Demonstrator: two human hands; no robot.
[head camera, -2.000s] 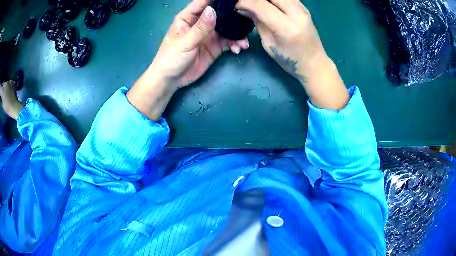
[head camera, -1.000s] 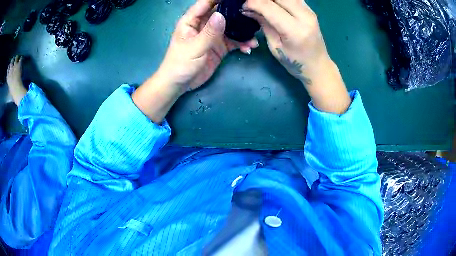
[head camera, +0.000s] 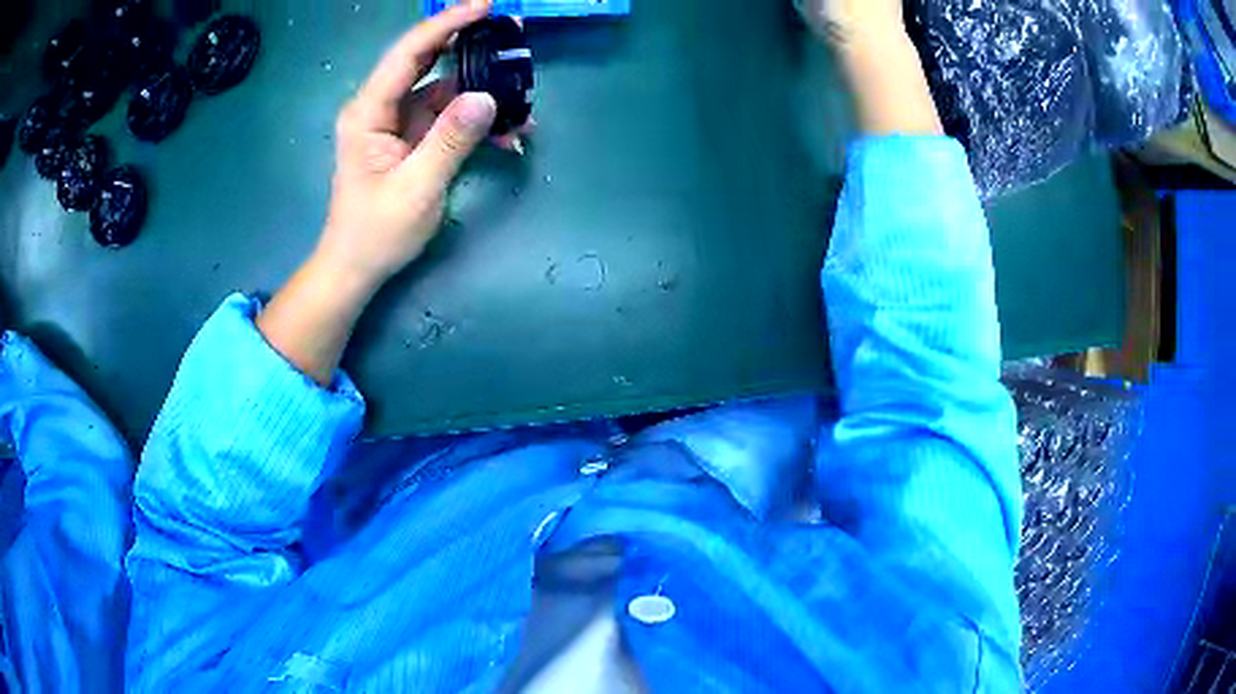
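My left hand holds a round black housing on edge above the green bench mat, thumb on the near side and fingers behind. A pale mark shows on the housing's side. My right hand is away from it at the top edge, right of centre, beside the dark heap and clear bag. It is mostly cut off and blurred, so I cannot see what its fingers do.
Several glossy black discs lie at the far left. A bright blue tray edge shows at the top. A clear plastic bag lies at right. Layered clear packing is below the bench. Another person's blue sleeve is at lower left.
My right hand has let go of the housing and moved up and right. My left hand has moved left with the housing. The view has shifted, and the other person's hand has left it.
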